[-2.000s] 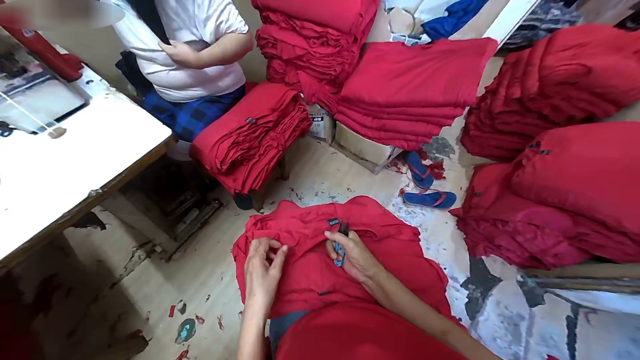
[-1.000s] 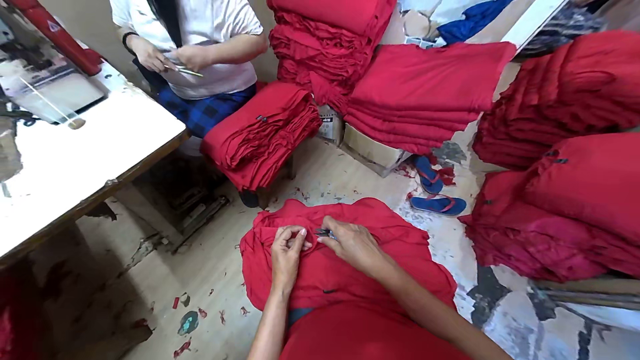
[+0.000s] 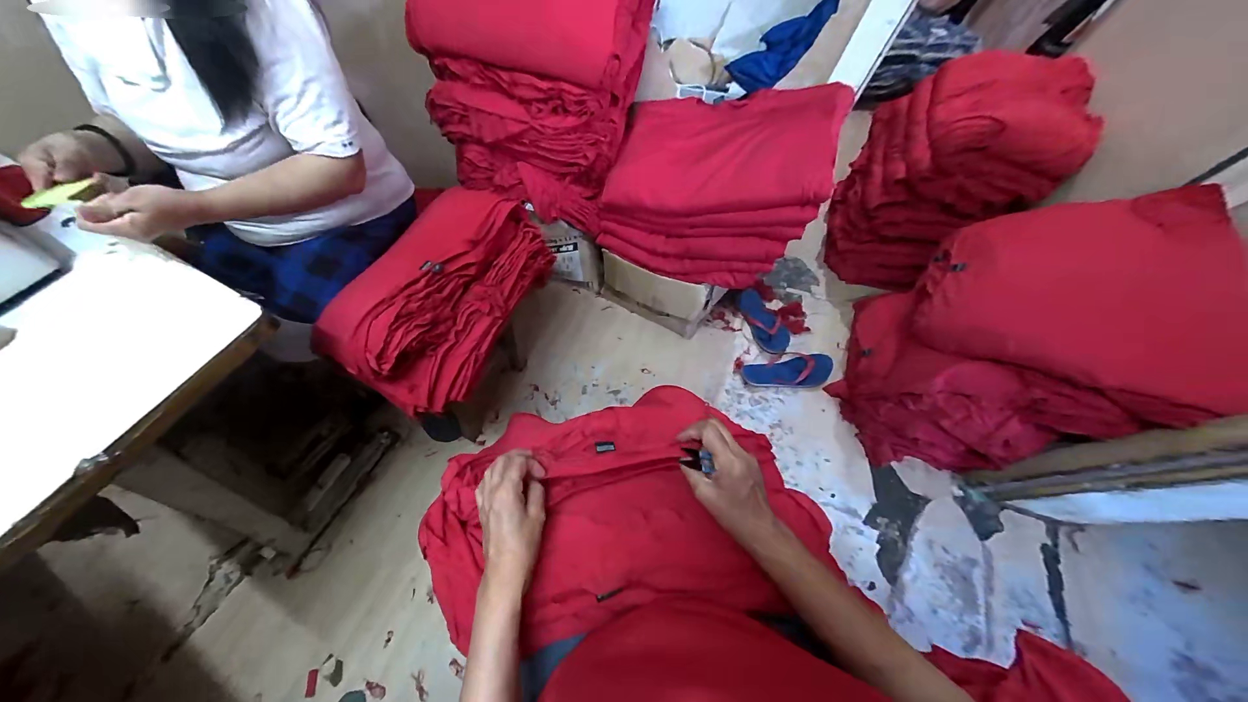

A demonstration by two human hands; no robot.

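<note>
Red fabric garments (image 3: 624, 526) lie spread over my lap, with a small dark label (image 3: 605, 448) near their upper edge. My left hand (image 3: 511, 502) grips the cloth to the left of that label, fingers bent over a fold. On the right side of the same fold, my right hand (image 3: 723, 480) holds a small blue-and-black tool (image 3: 700, 461), perhaps thread snips; its blades are mostly hidden by the fingers and too small to make out. The fold runs between both hands.
A co-worker (image 3: 283, 146) sits at the upper left by a white-topped table (image 3: 117, 361), holding something yellow. Folded red cloth is stacked on a stool (image 3: 429, 292), on cardboard boxes (image 3: 658, 292) and at the right (image 3: 1082, 302). Blue flip-flops (image 3: 788, 370) and scraps lie on the floor.
My hands were close together a second ago and are now farther apart along the cloth. The small label now shows between them. The co-worker's hands have moved left, over to the table.
</note>
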